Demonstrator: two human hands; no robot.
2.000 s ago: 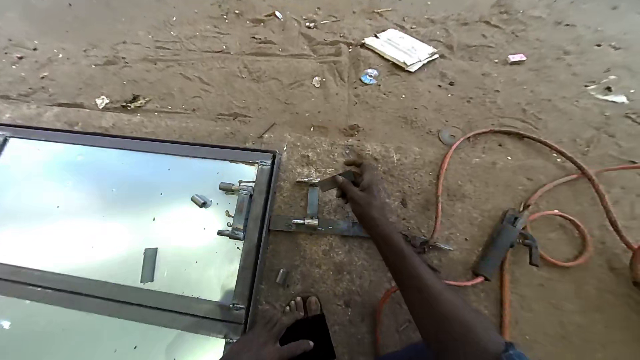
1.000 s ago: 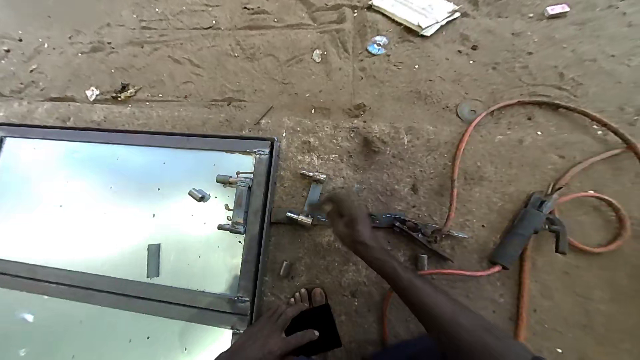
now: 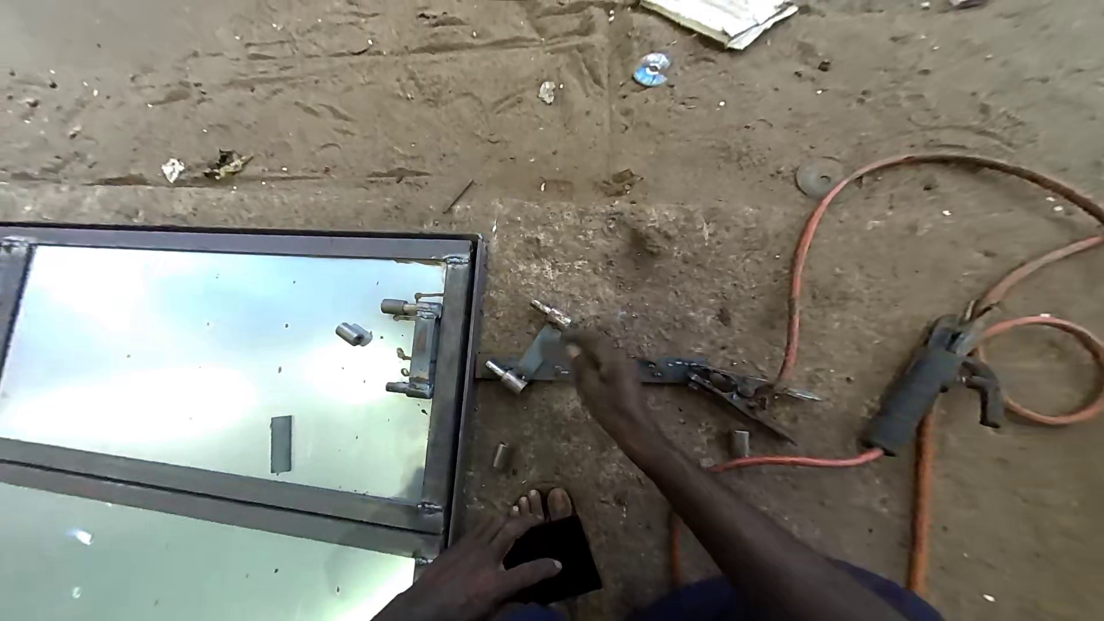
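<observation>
My right hand (image 3: pixel 608 379) is at a small steel bracket (image 3: pixel 542 349) with a metal pin barrel at each end; its fingers reach the bracket's right side, and whether they grip it is unclear. The bracket lies tilted across a flat steel bar (image 3: pixel 664 371) on the ground. My left hand (image 3: pixel 483 565) is low in the view, fingers apart and holding nothing, beside the lower corner of a steel frame (image 3: pixel 459 388) with shiny sheet panels. A similar bracket (image 3: pixel 424 349) sits inside the frame's right edge.
A short steel cylinder (image 3: pixel 352 334) and a small flat plate (image 3: pixel 281 444) lie on the panel. At right are a welding electrode holder (image 3: pixel 918 397), its orange cable (image 3: pixel 798 285) and a ground clamp (image 3: pixel 746 397) on the bar. My sandalled foot (image 3: pixel 552 543) is near my left hand.
My right hand has come down from above the bar to the bracket, and a flat strip earlier in its fingers is no longer seen there. The bracket has turned from upright to slanted.
</observation>
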